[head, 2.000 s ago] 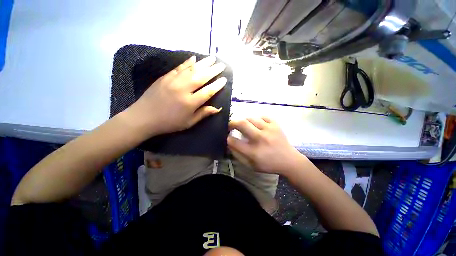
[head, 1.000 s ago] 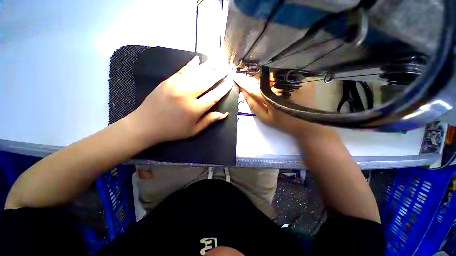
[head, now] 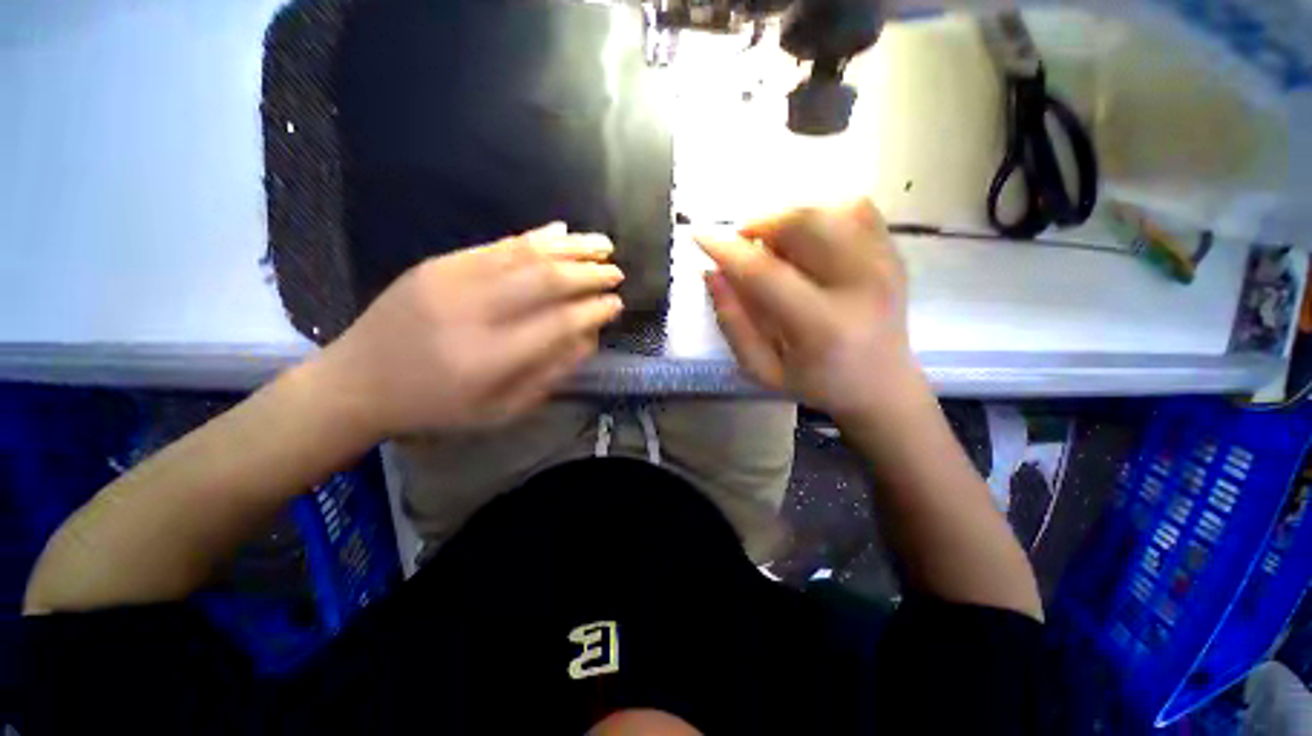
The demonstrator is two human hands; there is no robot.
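A smooth black lining piece [head: 475, 144] lies on a patterned dark panel [head: 299, 173], whose textured edge shows at the left and lower right. Their top reaches the presser foot area [head: 662, 32] under the bright lamp. My left hand [head: 497, 316] rests over the lower part of the lining with its fingers apart from the thumb side hidden; it grips nothing visible. My right hand [head: 806, 295] is just right of the panel's right edge, fingers bent, thumb and index near the edge. Whether it pinches anything is too blurred to tell.
Black-handled scissors [head: 1039, 166] lie right of the needle on the machine bed. A yellow-green item [head: 1163, 245] lies beside them. A small cluttered tray [head: 1269, 309] is at the table's right end. Blue crates [head: 1173, 503] stand below the table edge [head: 1007, 377].
The view has shifted, and the machine head now shows only at the top. The panel lies farther up past the needle. My left hand is lower on it; my right hand has come back from the needle.
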